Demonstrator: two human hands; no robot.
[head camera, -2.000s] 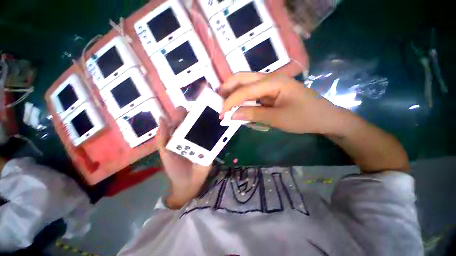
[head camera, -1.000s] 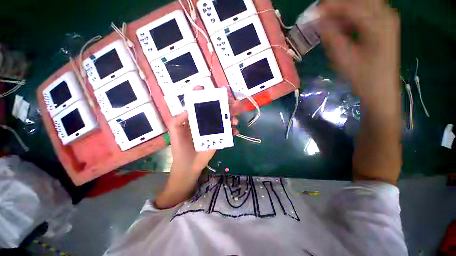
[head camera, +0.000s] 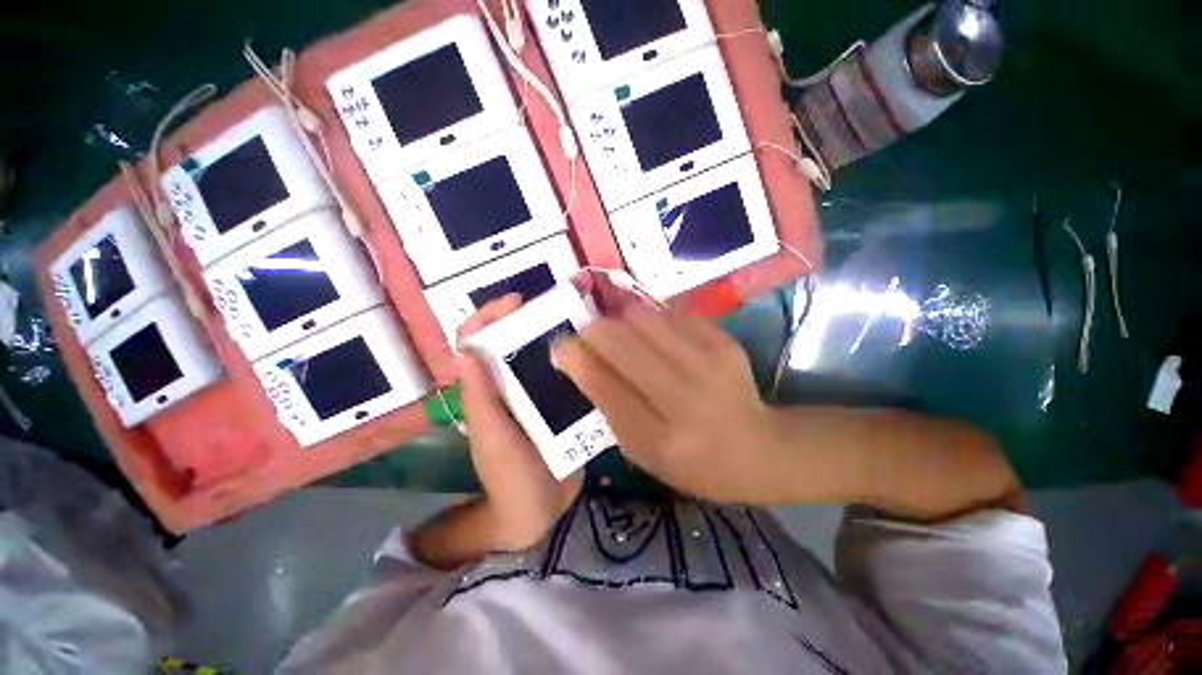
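My left hand (head camera: 512, 462) holds a white handheld screen unit (head camera: 580, 452) from its left side and below, tilted in front of the near edge of the pink-red foam tray (head camera: 251, 468). The unit has a dark screen and small round buttons at its lower end. My right hand (head camera: 679, 396) lies over the unit's right side, its fingertips on the screen. Whether it holds a cloth is hidden. Similar white units (head camera: 468, 205) lie in rows in the tray, with pale cords (head camera: 527, 86) between the rows.
A bottle with a shiny metal cap (head camera: 956, 46) stands beyond the tray's right end. Crinkled clear film (head camera: 949, 317) glints on the green mat. Loose cords (head camera: 1087, 297), a thin dark tool (head camera: 1040, 257) and a white scrap (head camera: 1165, 384) lie at right. Another person's white sleeve (head camera: 66, 567) is lower left.
My right hand has come back from the bottle at upper right onto the unit's screen. The unit in my left hand has tilted and moved slightly lower. The bottle is now uncovered.
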